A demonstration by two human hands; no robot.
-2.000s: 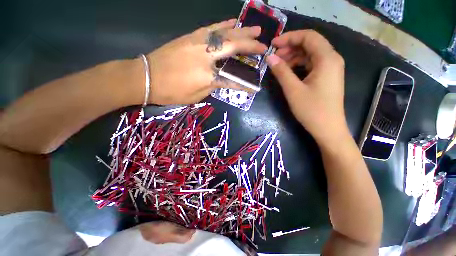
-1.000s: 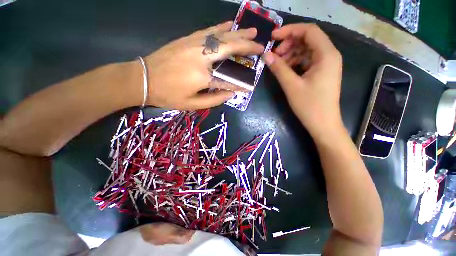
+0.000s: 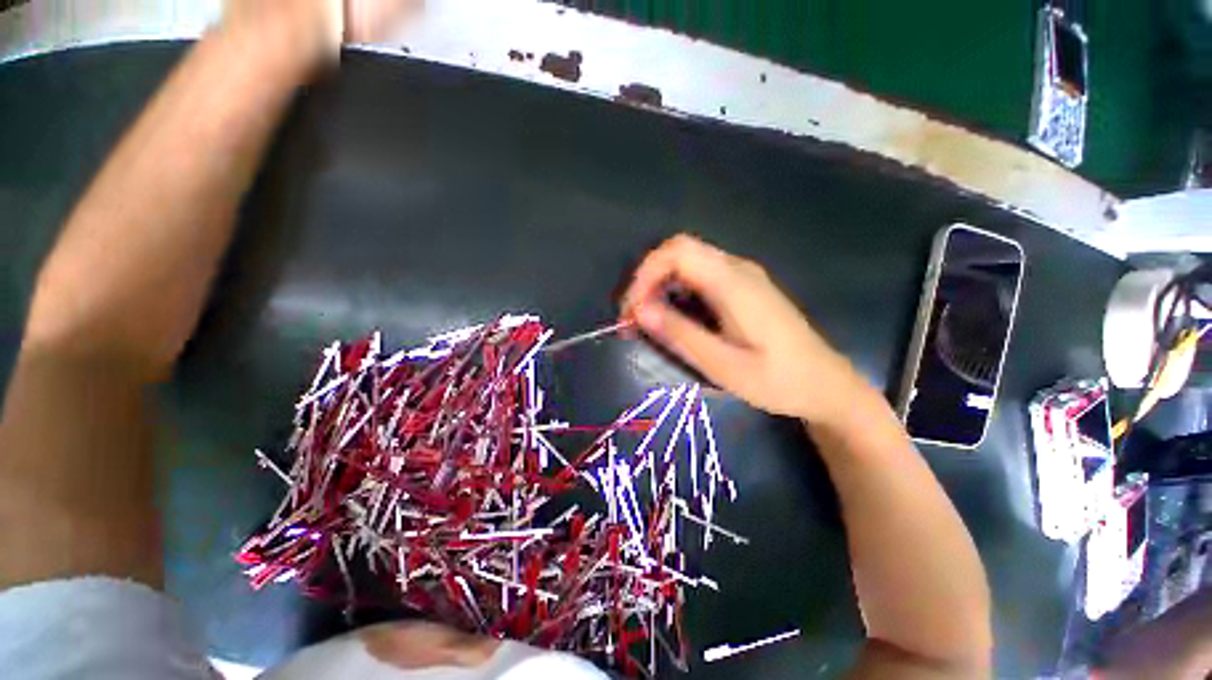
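My right hand (image 3: 731, 326) pinches a single thin strip (image 3: 590, 336) between thumb and fingertips, just above and right of the pile; the strip points left toward the pile's upper edge. A large loose pile of thin red, white and silver strips (image 3: 465, 465) lies on the dark tabletop. My left hand (image 3: 299, 20) is at the top left edge, over the white rail, blurred and partly cut off; what its fingers do is not visible. No phone assembly shows under my hands.
A smartphone (image 3: 966, 335) lies at right. Keypad phone units (image 3: 1074, 458) sit beyond it, near a white round object (image 3: 1132, 327) and yellow and black wires. Another keypad phone (image 3: 1062, 90) lies on the green belt behind the chipped white rail (image 3: 798, 100). One strip (image 3: 752, 646) lies apart.
The phone assembly has gone from under my hands. My left hand has moved up and left to the rail. My right hand has moved down and left and now holds a strip.
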